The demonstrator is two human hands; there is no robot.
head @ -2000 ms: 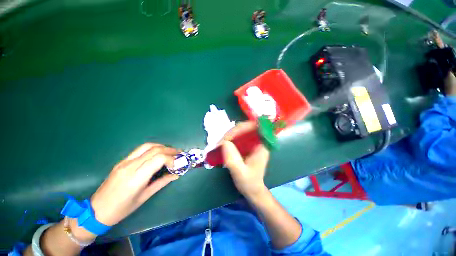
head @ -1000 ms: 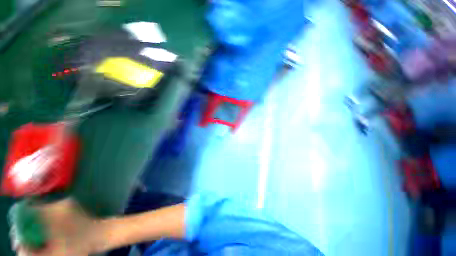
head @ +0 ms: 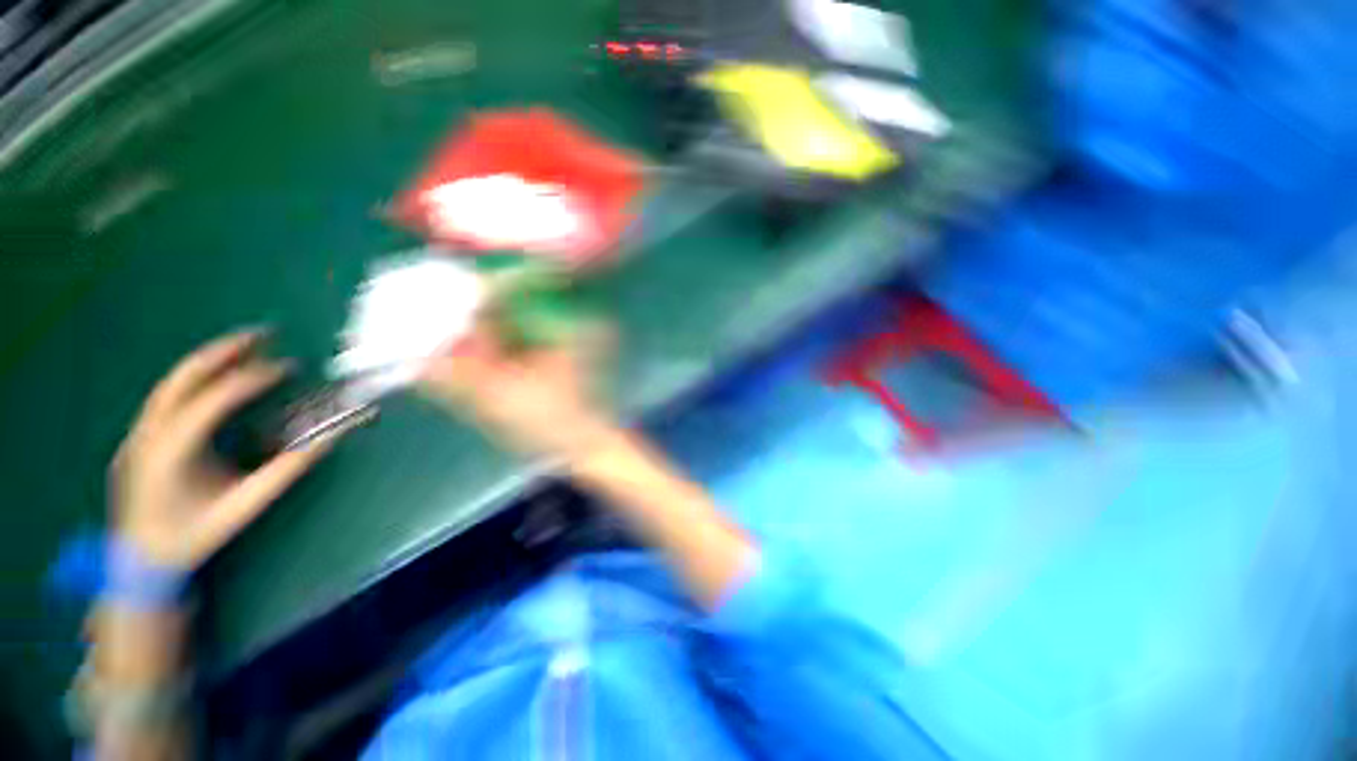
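Observation:
The picture is strongly blurred. My left hand (head: 201,454) is at the left, with thumb and fingers curved around a small dark and silvery assembly (head: 325,419) on the green bench top. Blur hides whether the fingers touch it. A blue strap (head: 145,574) is on my left wrist. My right hand (head: 536,390) is closed on the dispensing syringe, whose green rear cap (head: 542,308) shows above the hand. The barrel and tip are hidden or smeared. A crumpled white wipe (head: 409,312) lies between the hands, close to the right fingers.
A red bin (head: 603,186) with white wipe inside stands beyond my right hand. A black controller (head: 670,104) with red display and yellow label is behind it. Blurred small items lie on the far side. A person's blue sleeve (head: 1191,104) and a red stool (head: 953,364) are right.
The view swung right to the floor, then back left. My left hand and the assembly are in view again. The left fingers look wider apart than two seconds ago. My right hand still holds the syringe.

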